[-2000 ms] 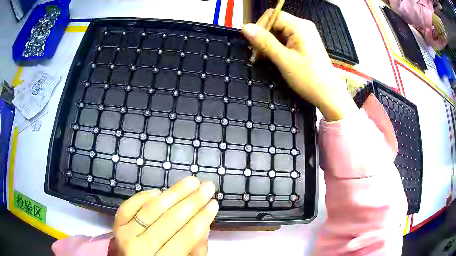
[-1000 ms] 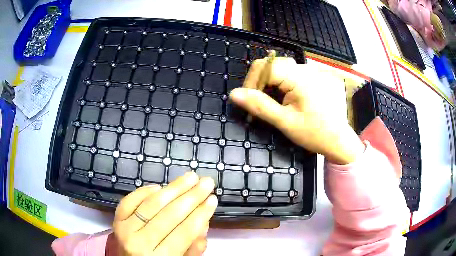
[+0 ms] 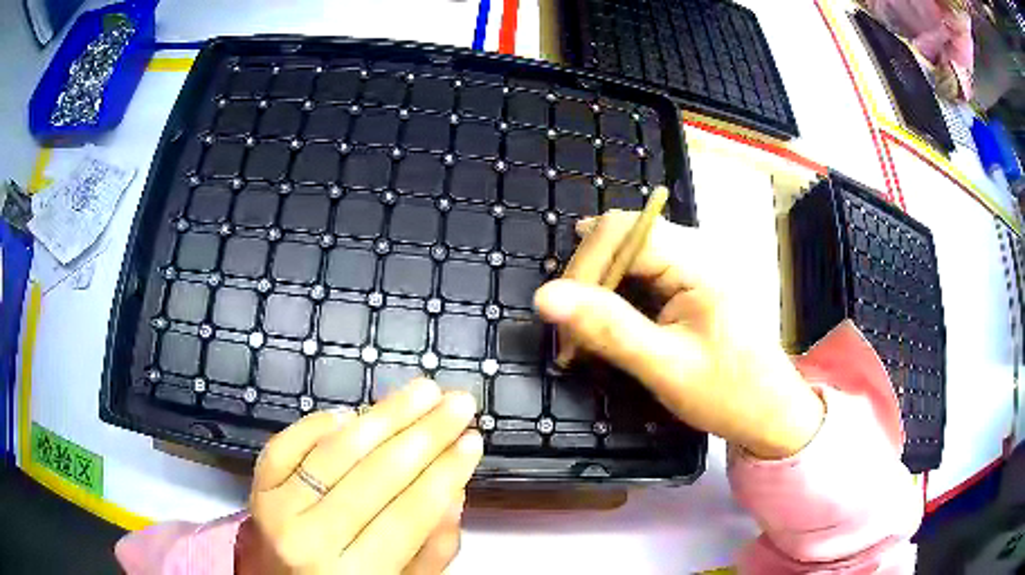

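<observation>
A large black blister tray [image 3: 337, 270] lies in front of me, with small silver metal parts [image 3: 429, 361] at the crossings of its grid. My right hand [image 3: 674, 326] is over the tray's right part and holds thin tan-gold tweezers [image 3: 633, 242] like a pen. The lower end of the tweezers is near a grid crossing, partly hidden by my fingers. My left hand [image 3: 365, 483], with a ring on one finger, lies flat over the tray's front edge, fingers together, and holds nothing that I can see.
A blue parts bin [image 3: 92, 70] and white paper slips [image 3: 81, 208] are at the left. A green label [image 3: 65, 462] is at the front left. Black trays are at the back [image 3: 686, 56] and in a stack [image 3: 888, 303] at the right. Another person's pink sleeve [image 3: 933, 28] shows at the top right.
My right hand has moved with the tweezers from the tray's back right towards its front edge. My left hand has stayed nearly still. The tray has shifted very slightly.
</observation>
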